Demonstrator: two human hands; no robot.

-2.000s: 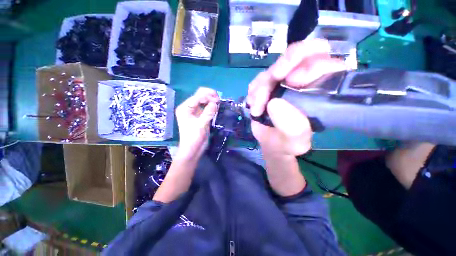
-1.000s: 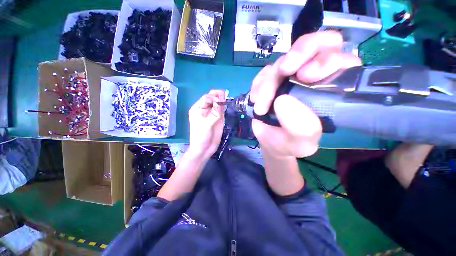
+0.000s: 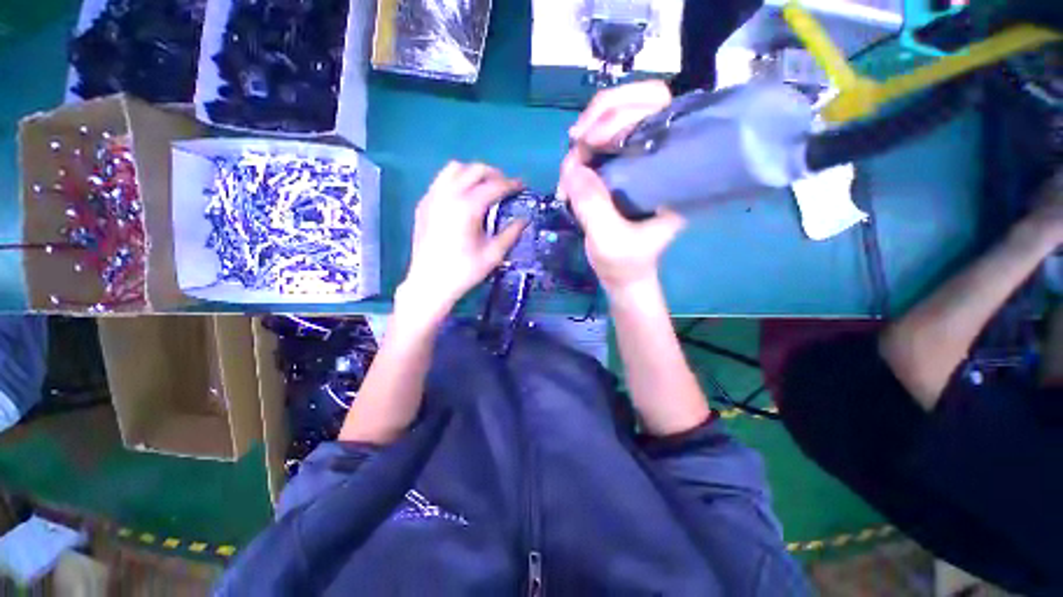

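Observation:
My left hand (image 3: 457, 239) grips the left side of a black device body (image 3: 539, 247), with its thumb and fingers on the upper part. The stubby handle of the device body points down toward my lap. My right hand (image 3: 618, 192) is closed around the front end of the grey power screwdriver (image 3: 699, 157), right of the device body. The screwdriver's tip is near the upper part of the device; whether it touches a screw cannot be told. A yellow hook (image 3: 857, 88) and a dark hose are at the screwdriver's rear end.
At left are a carton of red-wired parts (image 3: 79, 222), a white box of white-silver parts (image 3: 187, 227) and boxes of black parts. A screw feeder (image 3: 548, 70) stands behind. White paper (image 3: 830, 201) lies right. Cartons (image 3: 239, 385) sit below the bench edge. Another person's arm is at right.
The screwdriver has swung back and appears smaller, showing its yellow hook and hose. My left hand has shifted from small pinched parts at the tip onto the device body. The view has shifted.

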